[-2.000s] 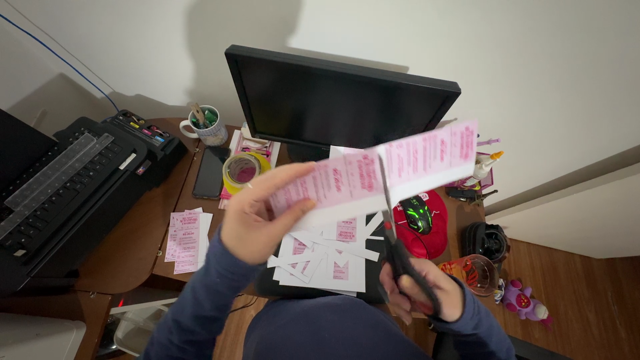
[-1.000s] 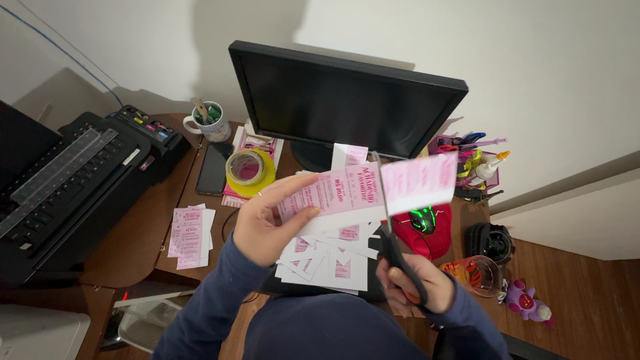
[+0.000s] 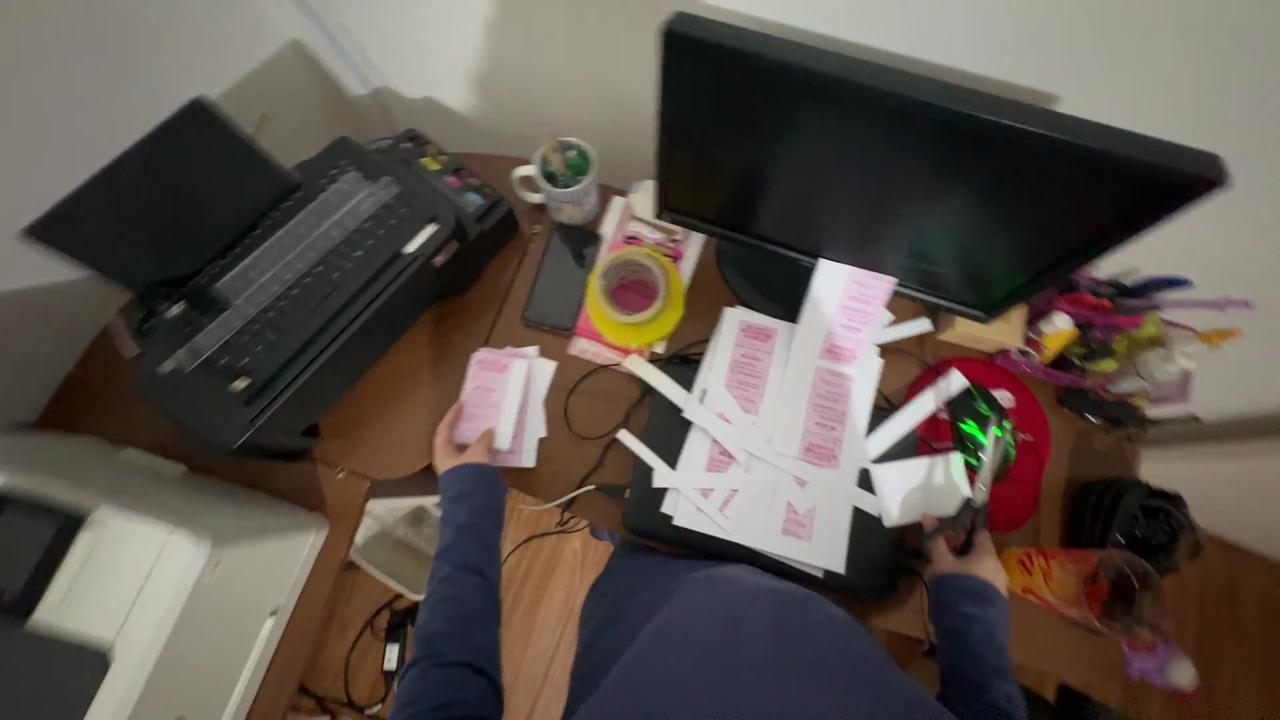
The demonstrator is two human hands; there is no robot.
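My left hand [image 3: 463,443] holds a pink printed paper piece [image 3: 490,400] over a small stack of similar pieces [image 3: 540,400] at the desk's left part. Low on the right, my right hand [image 3: 965,555] grips black-handled scissors [image 3: 980,490]; a whitish paper piece [image 3: 920,488] is beside them, and whether I hold it too I cannot tell. Between my hands, printed paper sheets [image 3: 830,410] and white offcut strips [image 3: 715,425] lie in a loose pile on a black laptop-like slab [image 3: 650,510].
A monitor [image 3: 920,160] stands behind the papers. Tape rolls [image 3: 635,298], a phone [image 3: 560,280] and a mug [image 3: 570,180] are left of it. A black printer [image 3: 320,290] is farther left. At right are a lit mouse [image 3: 980,425] on a red pad [image 3: 1030,460] and a plastic cup [image 3: 1085,590].
My left hand has moved left and down to the small stack, away from the scissors. My right hand has lowered with the scissors. The long strip is no longer held up between my hands.
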